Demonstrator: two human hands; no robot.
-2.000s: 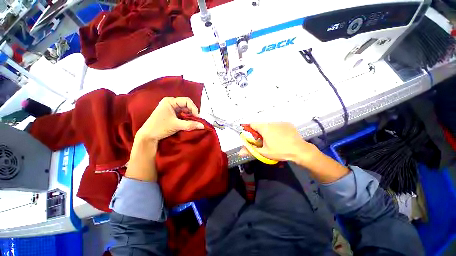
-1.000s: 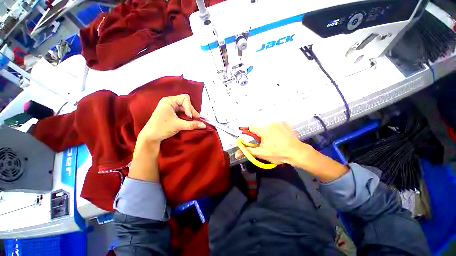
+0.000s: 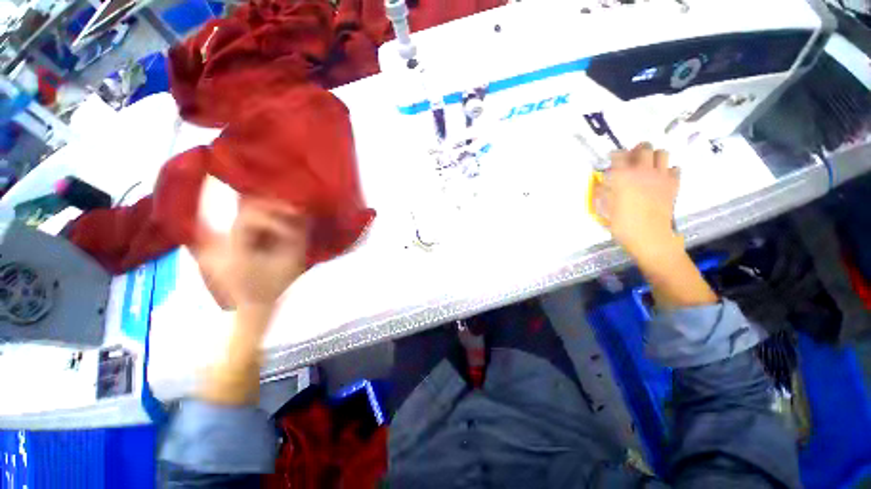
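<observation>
The dark red garment (image 3: 286,143) lies bunched on the left part of the white machine table. My left hand (image 3: 253,253) is blurred at its front edge; whether it grips the fabric cannot be told. My right hand (image 3: 642,191) is on the table right of the needle area, closed around the yellow-handled scissors (image 3: 598,199), blades pointing up and left, partly hidden by the hand. The presser foot and needle area (image 3: 458,158) of the JACK sewing machine (image 3: 535,72) has no fabric under it.
More red garments (image 3: 258,48) are heaped behind, touching the nearer one. A grey vented motor housing (image 3: 48,287) stands at left. Blue crates (image 3: 626,353) and red fabric (image 3: 325,444) are below the table. Black strips (image 3: 831,105) lie at the right end.
The red garment has moved up and left, away from the front edge. My left hand has moved left and down. My right hand has carried the scissors right and up, away from the fabric.
</observation>
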